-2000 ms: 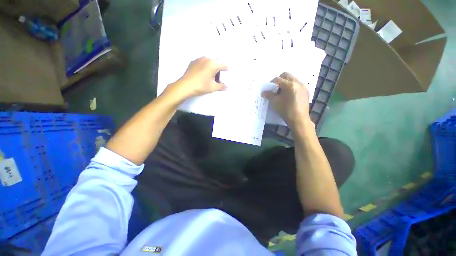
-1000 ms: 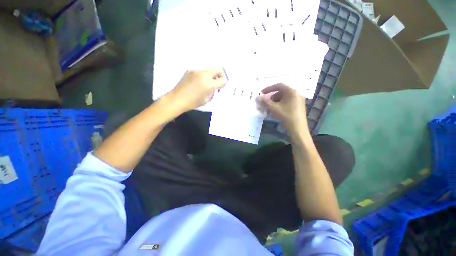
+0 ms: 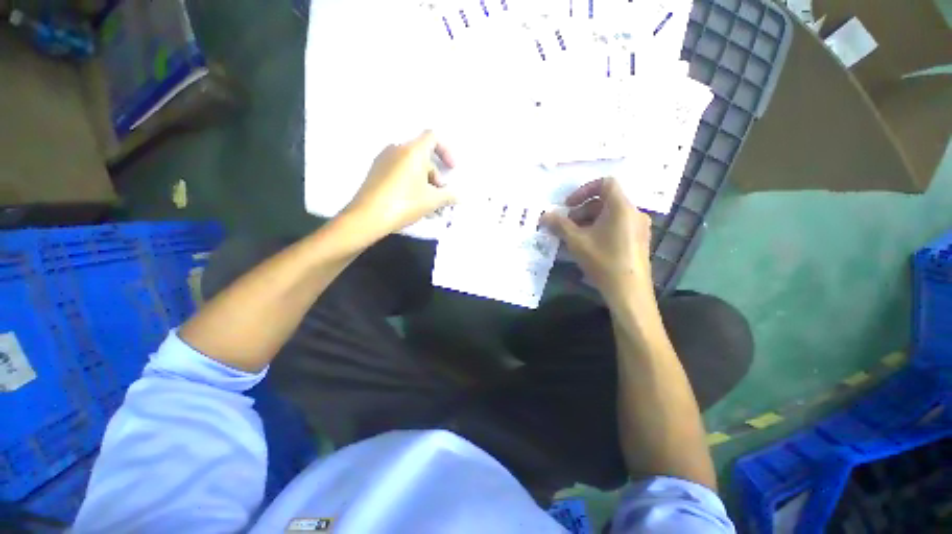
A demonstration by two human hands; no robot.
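A printed white sheet (image 3: 493, 261) hangs over the near edge of the white board, with rows of small dark dashes on it. My left hand (image 3: 402, 186) is at its upper left edge, thumb and fingers apart. My right hand (image 3: 605, 232) pinches its upper right edge between thumb and fingertips. More white sheets (image 3: 668, 146) with dark dashes lie overlapping on the right part of the white board (image 3: 360, 104). The bright white surfaces blend, so some sheet edges cannot be told.
A grey ribbed crate (image 3: 746, 63) shows under the board's right side. An open brown carton (image 3: 825, 125) holding small white pieces (image 3: 851, 42) stands at the upper right. Blue crates (image 3: 94, 334) stand at left, and more (image 3: 835, 438) at lower right. Brown cartons (image 3: 42, 125) are upper left.
My left hand has opened from its closed pinch and sits slightly further left. My right hand stays at the sheet's right edge. The view has shifted a little.
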